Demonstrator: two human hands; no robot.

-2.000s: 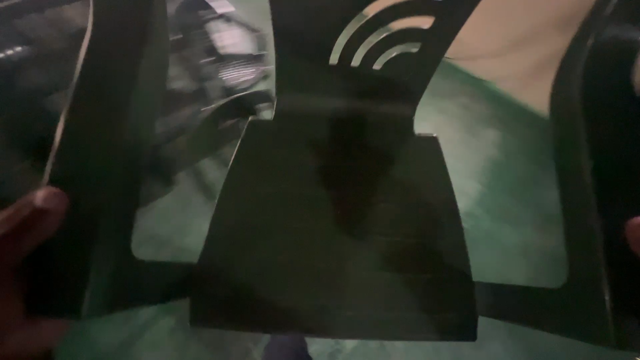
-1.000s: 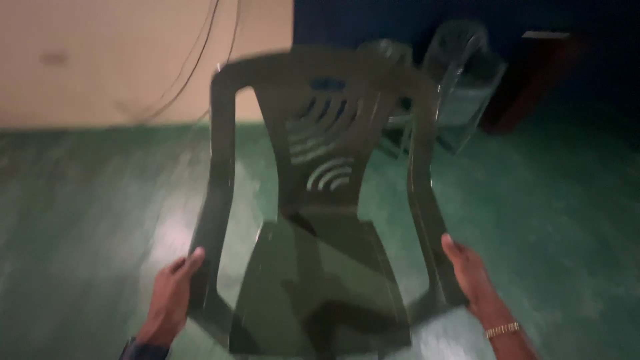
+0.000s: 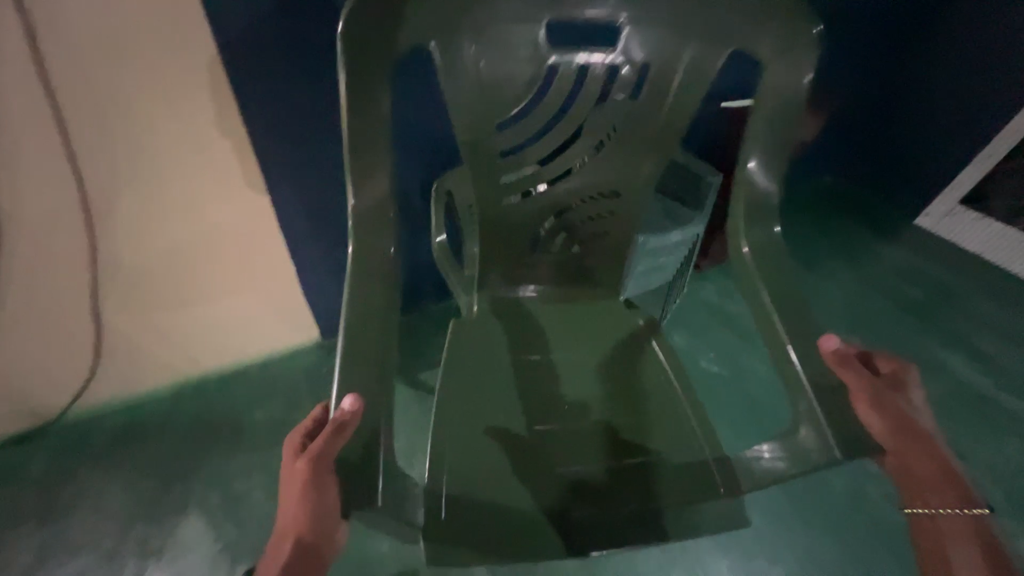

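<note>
A green plastic armchair (image 3: pixel 576 376) fills the middle of the head view, its slotted backrest away from me and its seat towards me. My left hand (image 3: pixel 316 472) grips the front of its left armrest, thumb on top. Around the front of the right armrest is my right hand (image 3: pixel 888 400), with a gold-coloured bracelet (image 3: pixel 948 510) on that wrist. Most fingers of both hands are hidden behind the armrests. A dark shadow lies across the seat.
Behind the held chair stand other plastic chairs (image 3: pixel 676 232), partly hidden by it. A pale wall (image 3: pixel 160 224) with a hanging cable (image 3: pixel 84 200) is at left, beside a dark blue wall (image 3: pixel 280 160). A white-framed object (image 3: pixel 968 200) is at right, above the green floor (image 3: pixel 192 448).
The view has swung, and the other chairs that were at the upper right a second ago now show behind the held chair. Both hands still hold its armrests.
</note>
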